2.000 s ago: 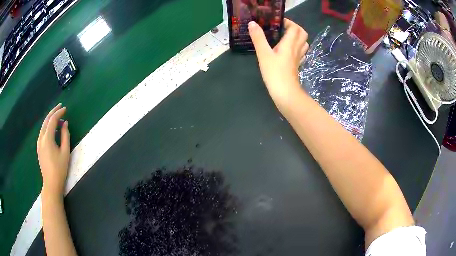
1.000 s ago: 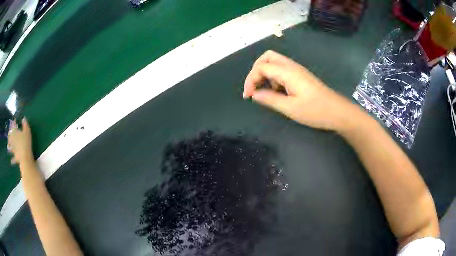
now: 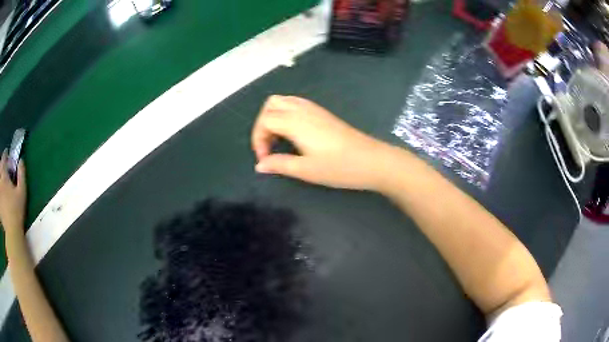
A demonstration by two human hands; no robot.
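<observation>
My left hand (image 3: 12, 197) is at the far left, partly cut off by the picture's edge. Its fingers and thumb are around the lower end of a handset (image 3: 17, 143) over the green belt. My right hand (image 3: 310, 137) is above the dark bench, beyond the pile, with thumb and index fingertips together. No part can be made out between them. A wide pile of tiny black parts (image 3: 227, 267) lies on the bench near me, blurred.
The green belt (image 3: 133, 80) runs behind a white rail (image 3: 173, 110); another handset (image 3: 153, 8) is at the top. A lit smartphone (image 3: 366, 27), clear bag (image 3: 454, 107), red-yellow container (image 3: 524, 33), white fan (image 3: 587, 110) and cable (image 3: 557, 157) are beyond and right.
My right hand has left the smartphone and come back over the bench, its fingertips now together. My left hand has moved out to the far left, onto a handset. The camera view has shifted.
</observation>
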